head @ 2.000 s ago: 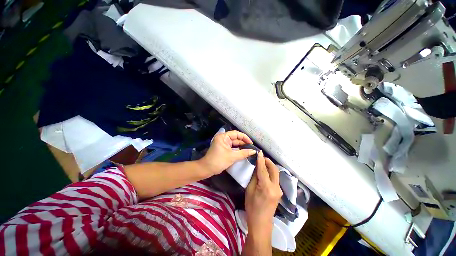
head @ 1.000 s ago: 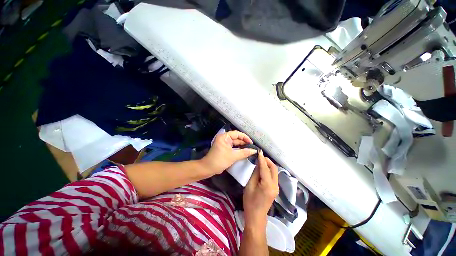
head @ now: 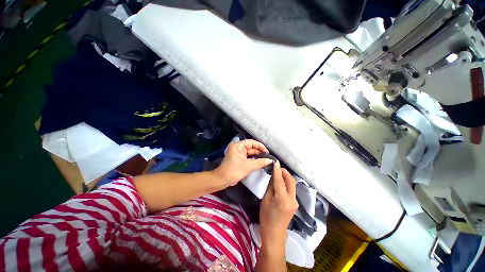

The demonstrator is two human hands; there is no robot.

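Note:
A grey garment piece (head: 305, 219) with white lining (head: 256, 183) lies bunched in the lap, at the table's front edge. My left hand (head: 240, 161) pinches a narrow dark edge of it between thumb and fingers. My right hand (head: 278, 194) meets it at the fingertips and pinches the same edge. Whether a small tool is in the right hand cannot be told. Part of the cloth is hidden under both hands.
The white table (head: 239, 114) runs diagonally past the hands. A sewing machine (head: 409, 40) stands at the right with white strips (head: 420, 133) hanging. Grey cloth (head: 298, 18) lies at the table's back. Navy garments (head: 101, 101) are at left, a yellow crate (head: 340, 247) below.
The right hand has shifted very slightly at the fingertips. The left hand and the cloth look nearly the same.

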